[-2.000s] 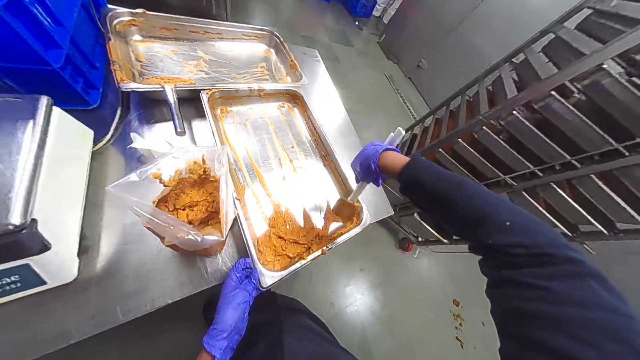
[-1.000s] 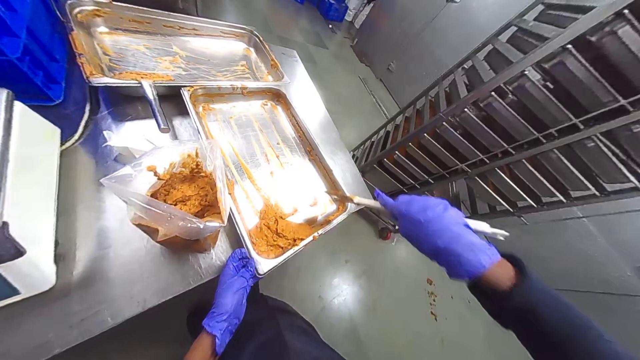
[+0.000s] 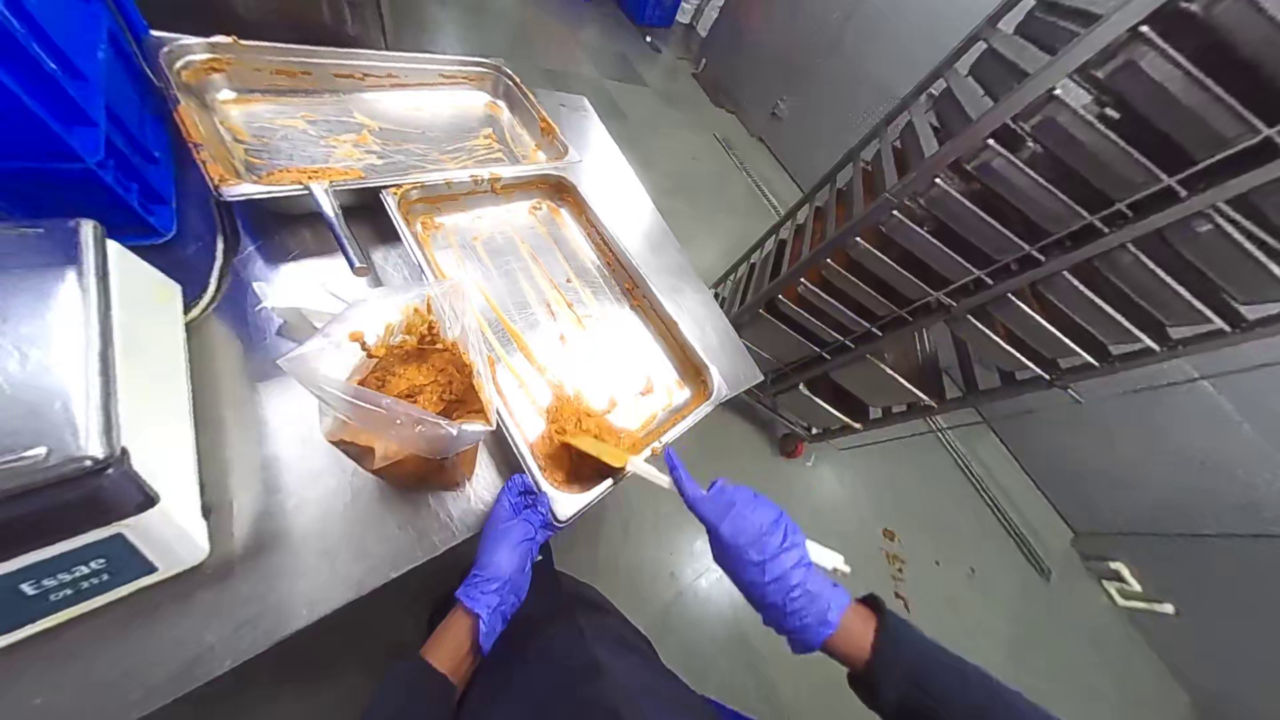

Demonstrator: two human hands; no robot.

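My right hand [image 3: 765, 550], in a purple glove, is closed around the white handle of a spatula [image 3: 645, 470]. The spatula's blade rests in orange-brown paste [image 3: 570, 440] at the near end of a steel tray [image 3: 655, 300]. With its fingers at the tray's near left corner, my left hand [image 3: 510, 545], also gloved, grips the rim. Left of this tray stands a clear plastic bag [image 3: 380, 425] filled with the same kind of paste. Smears of paste streak the tray's floor and walls.
Behind lies a second smeared steel tray [image 3: 375, 130], with a metal handle [image 3: 340, 230] jutting out toward me. A weighing scale [image 3: 150, 400] and blue plastic crates [image 3: 80, 130] are at the left on the steel table [image 3: 300, 560]. A metal rack of trays [image 3: 950, 230] stands at the right.
My right hand has moved from the tray's right edge to beyond its near right corner. The spatula blade now lies farther left, in the paste. My left hand remains at the near corner.
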